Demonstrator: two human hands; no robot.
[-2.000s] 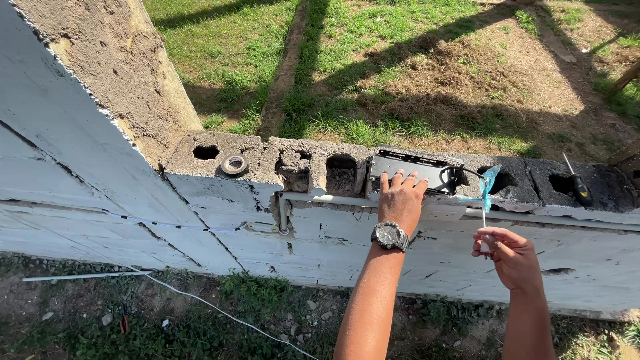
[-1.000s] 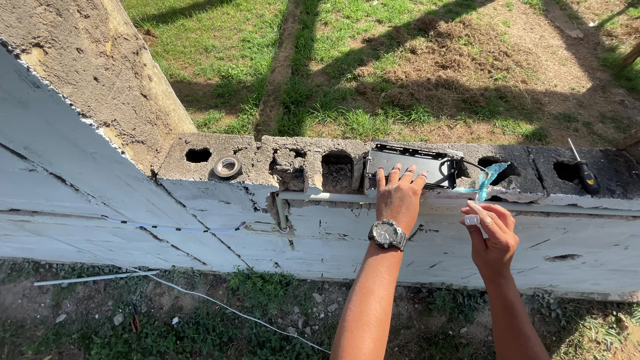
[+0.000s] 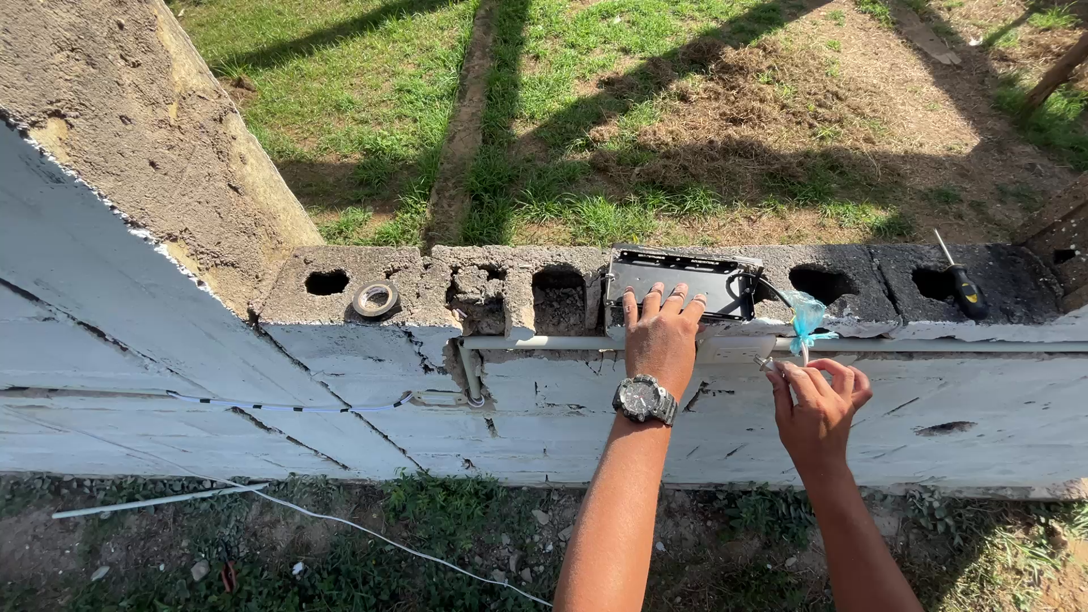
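A black metal housing (image 3: 671, 280) lies on top of the hollow concrete block wall (image 3: 408, 263). My left hand (image 3: 663, 336), with a watch on its wrist, rests on its front edge, fingers spread and pressing on it. My right hand (image 3: 816, 395) pinches a small connector (image 3: 764, 363) between thumb and fingers, in front of the wall. A cable (image 3: 775, 291) runs from the housing's right end into a blue plastic wrapping (image 3: 806, 323) just above my right hand.
A roll of tape (image 3: 376, 299) sits on the wall to the left, a screwdriver (image 3: 967, 289) to the right. White conduit (image 3: 561, 342) runs along the wall's face. A sloping concrete column (image 3: 161, 127) rises at left. A white cable (image 3: 365, 531) and a thin pipe (image 3: 161, 501) lie below.
My right hand has shifted its hold; the small connector now points left from its fingertips. My left hand stays on the black housing.
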